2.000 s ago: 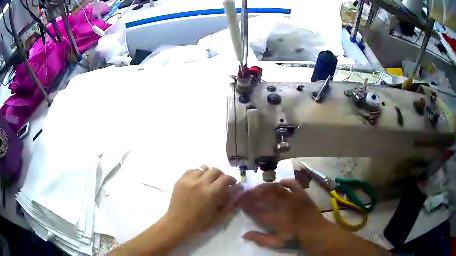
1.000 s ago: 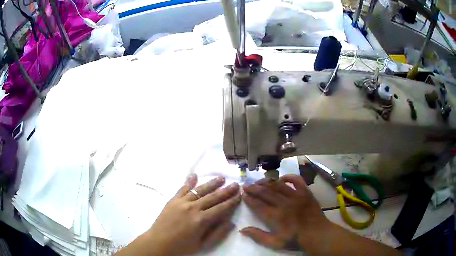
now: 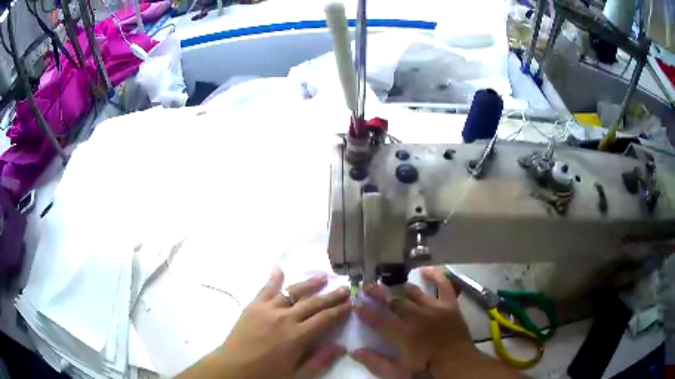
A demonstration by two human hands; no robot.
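Observation:
A white fabric panel (image 3: 337, 364) lies under the head of the sewing machine (image 3: 474, 200). My left hand (image 3: 285, 326) lies flat on the fabric left of the needle area, fingers a little apart, a ring on one finger. My right hand (image 3: 418, 326) lies on the fabric on the right, its fingertips close to the presser foot and partly below the machine head. A small yellow-green spot (image 3: 354, 289) shows at the needle, between the two hands. The needle tip and the seam are too small to tell. Neither hand visibly grips anything.
Scissors (image 3: 518, 326) with green and yellow handles lie right of my right hand, beside a flat black rectangle (image 3: 601, 337). A layered white stack (image 3: 74, 326) is at the left. Magenta fabric (image 3: 55, 111) lies at the upper left. A dark navy spool (image 3: 482, 115) stands behind the machine arm.
My left hand has flattened and spread its fingers since the earliest frame. Both hands stay beside the needle area. The whole view has shifted, so the machine appears lower than a second ago.

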